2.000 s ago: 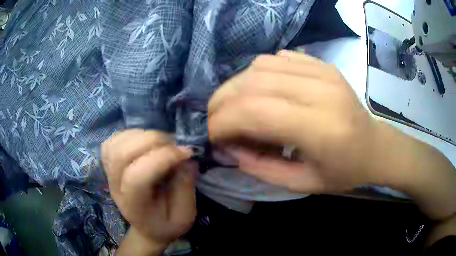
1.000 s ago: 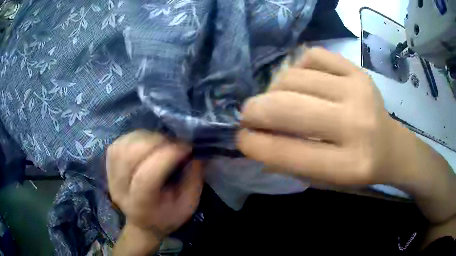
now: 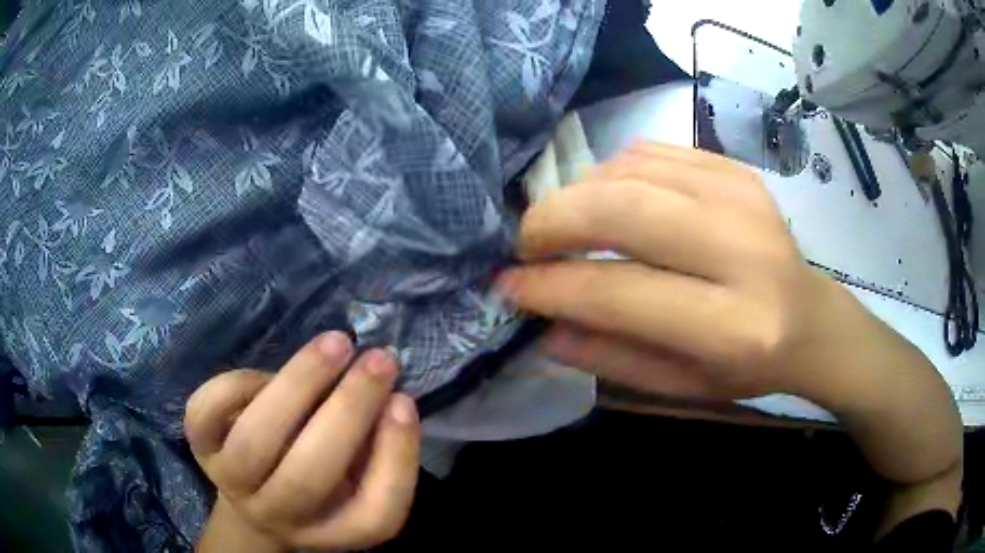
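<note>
The grey-blue leaf-print garment [image 3: 162,184] fills the left and middle, bunched in folds between my hands. My left hand [image 3: 313,443] is at the lower left, its fingertips on the patterned edge; the thumb is partly hidden. My right hand [image 3: 670,259] is right of centre, thumb and fingers pinching the gathered cloth, slightly blurred. A narrow black strip [image 3: 475,378] runs along the edge between my hands. Pale lining [image 3: 518,405] hangs below it, and a cream piece [image 3: 562,162] shows above my right fingers.
The sewing machine head [image 3: 880,65] is at the upper right, above the metal needle plate [image 3: 740,124]. A dark slim tool [image 3: 857,157] lies behind it. Black shears [image 3: 956,259] lie at the right. The white table's brown edge [image 3: 691,408] borders my dark-clothed lap [image 3: 648,486].
The machine and table show further left in view. The cloth between my hands has turned, showing more patterned fabric and the cream piece. My left fingers have uncurled and come into clearer view.
</note>
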